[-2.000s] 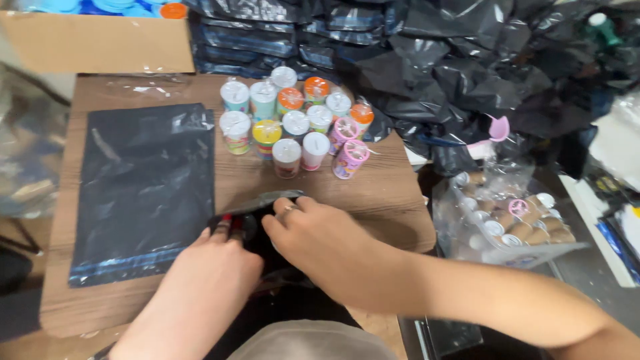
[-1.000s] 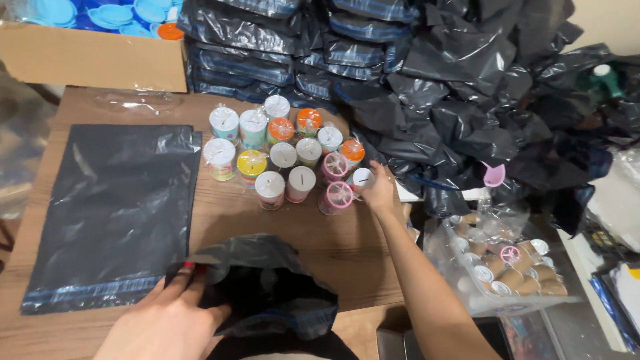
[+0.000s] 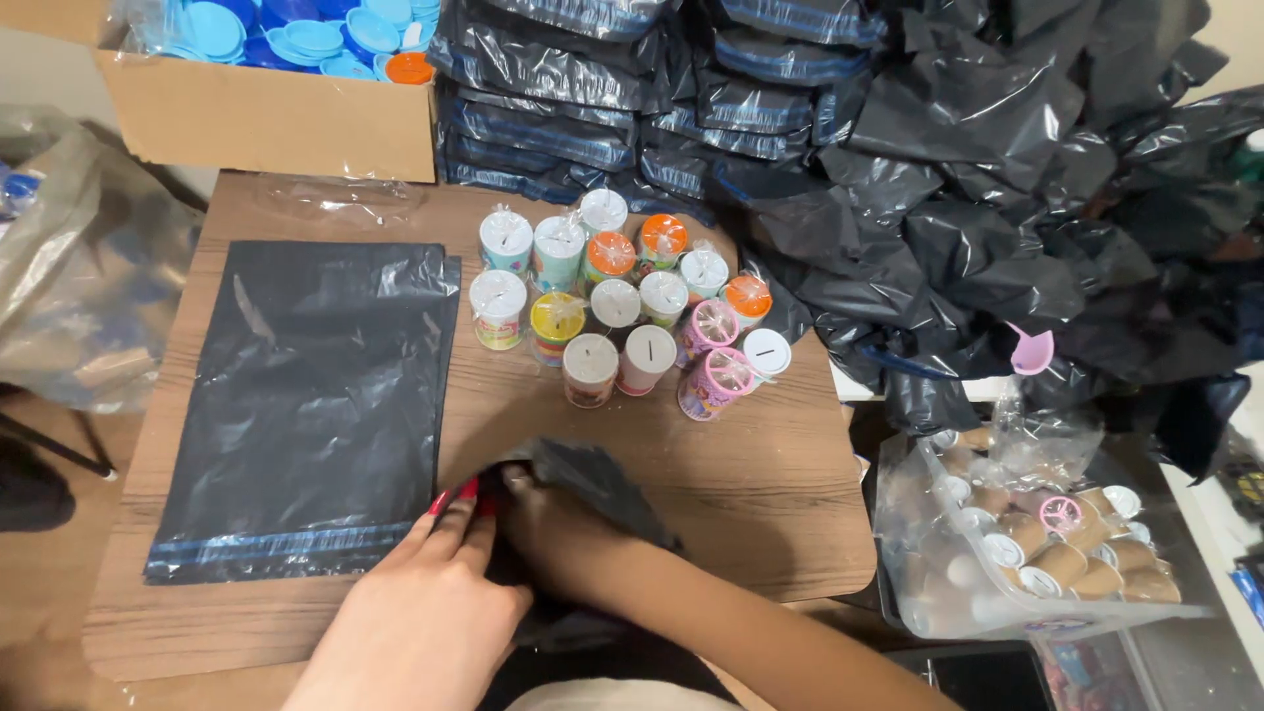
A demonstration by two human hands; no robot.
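My left hand [image 3: 444, 583] grips the rim of a black plastic mailer bag [image 3: 602, 484] at the table's near edge. My right hand [image 3: 553, 533] reaches inside the bag's mouth; its fingers are mostly hidden, and whether they hold anything does not show. Beyond the bag stand several round coin-bank tins with slotted lids, among them a yellow-lidded tin [image 3: 558, 321], a pink-lidded tin [image 3: 713, 385], an orange-lidded tin [image 3: 663, 237] and a white-lidded tin [image 3: 766, 353] at the group's right. Left of my hands lies a flat stack of black mailer bags [image 3: 316, 395].
A cardboard box [image 3: 276, 118] of blue lids stands at the back left. Filled black bags [image 3: 553, 128] are piled behind the table [image 3: 790, 474]. At right, a clear plastic bin [image 3: 948, 583] holds cardboard tubes, with a pink scoop [image 3: 1032, 351] above it.
My right hand has moved from beside the white-lidded tin at the group's right edge into the bag's mouth. My left hand still holds the bag. The white-lidded tin was not there two seconds ago.
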